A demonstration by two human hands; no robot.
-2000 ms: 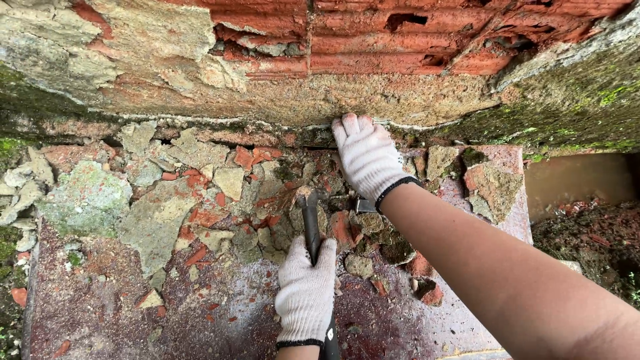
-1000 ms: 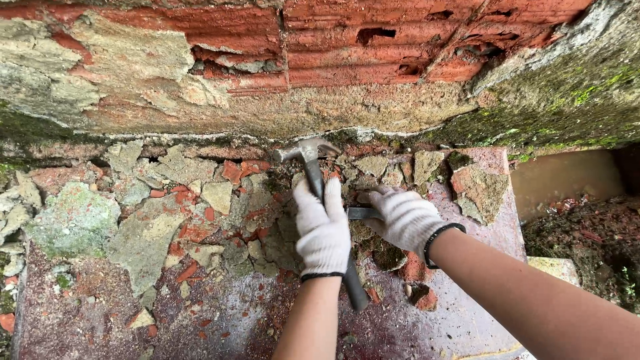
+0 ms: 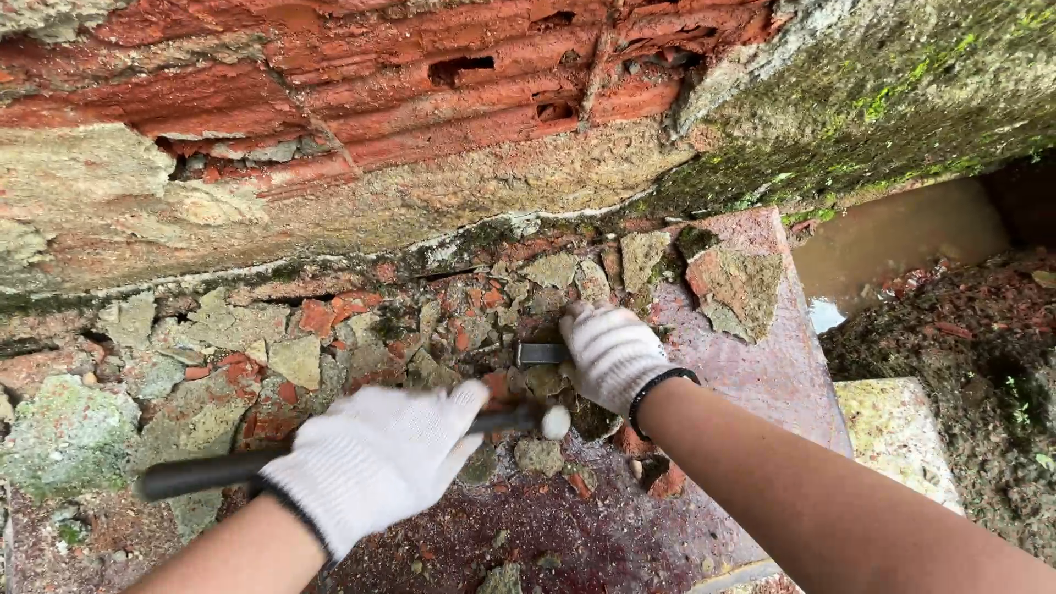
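Note:
My left hand [image 3: 375, 454], in a white knit glove with a dark cuff, grips a claw hammer [image 3: 202, 474] by its black handle; the handle's end points left. The hammer's head [image 3: 554, 421], slightly blurred, is right of that hand, above the rubble. My right hand [image 3: 612, 355], in a matching glove, is closed around a flat metal chisel [image 3: 543, 354], whose bare end sticks out to the left over broken plaster pieces [image 3: 429, 371]. The hammer head is just below the chisel, apart from it. The chisel's other end is hidden by the right hand.
A wall of exposed red hollow brick [image 3: 371, 74] rises in front, with mossy plaster [image 3: 825, 107] at the right. Plaster and brick fragments cover much of the reddish slab [image 3: 767, 396]. Beyond its right edge lie muddy water [image 3: 907, 235], dark soil [image 3: 957, 363] and a pale block [image 3: 895, 437].
The right hand has moved away from the wall's foot, where it was two seconds ago. The hammer, upright before, now lies nearly level, its head swung to the right. The view has tilted.

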